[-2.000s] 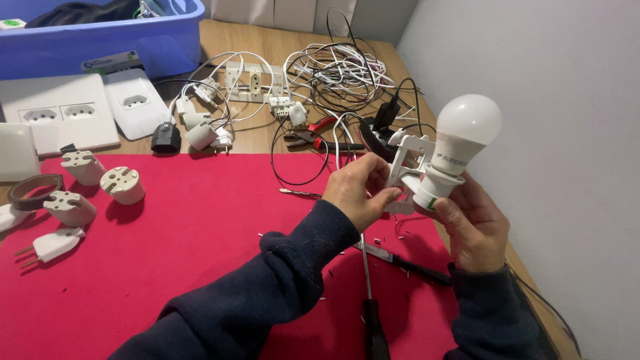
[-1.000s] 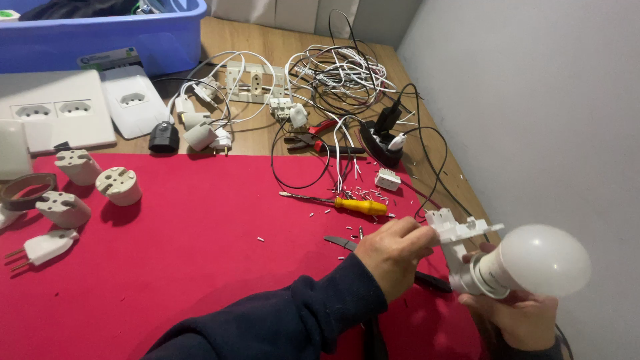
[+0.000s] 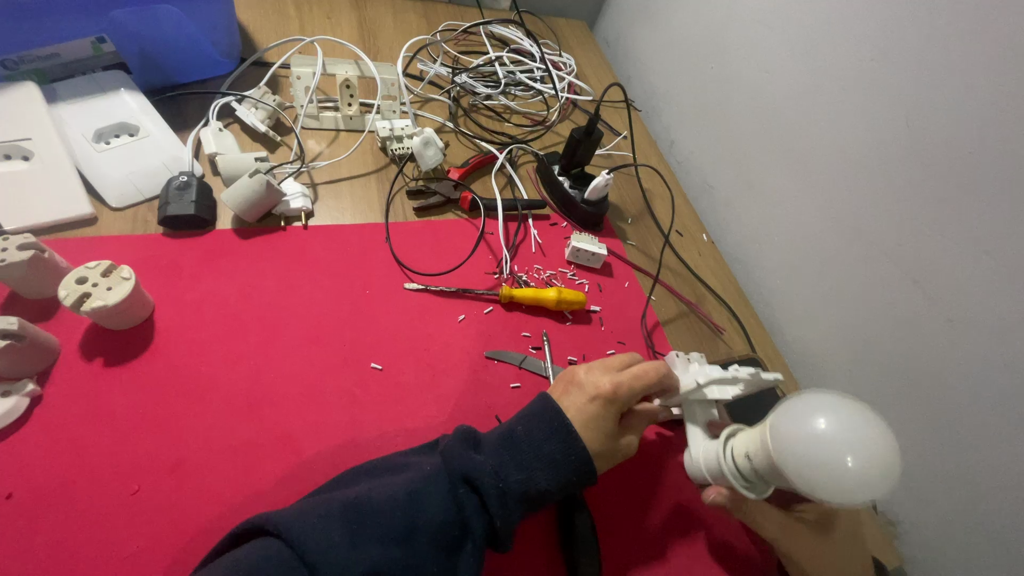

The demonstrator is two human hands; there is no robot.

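My right hand [image 3: 800, 524] holds from below a white lamp holder [image 3: 720, 460] with a white LED bulb [image 3: 836, 448] fitted in it; the bulb faces right. A white plastic mounting frame [image 3: 720, 380] stands against the holder, and my left hand [image 3: 612, 404] grips its left end with the fingertips. Left of that hand lie a grey blade [image 3: 520, 362] and a metal screwdriver shaft [image 3: 548, 352], both partly hidden by hand and sleeve. Farther up, a yellow-handled screwdriver [image 3: 544, 298] rests on the red mat [image 3: 320, 384] beside scattered insulation bits [image 3: 552, 278].
Red-handled pliers [image 3: 472, 188], a black power strip [image 3: 572, 192] with plugs, and tangled wires [image 3: 504, 80] lie at the back. Ceramic lamp holders [image 3: 104, 296] are at the left, near wall socket plates [image 3: 116, 136] and a blue bin [image 3: 176, 40]. A grey wall borders the right.
Since two seconds ago, both hands have moved right and toward me with the bulb and frame. The bulb has tipped from upright to pointing right. The yellow screwdriver handle has come into sight.
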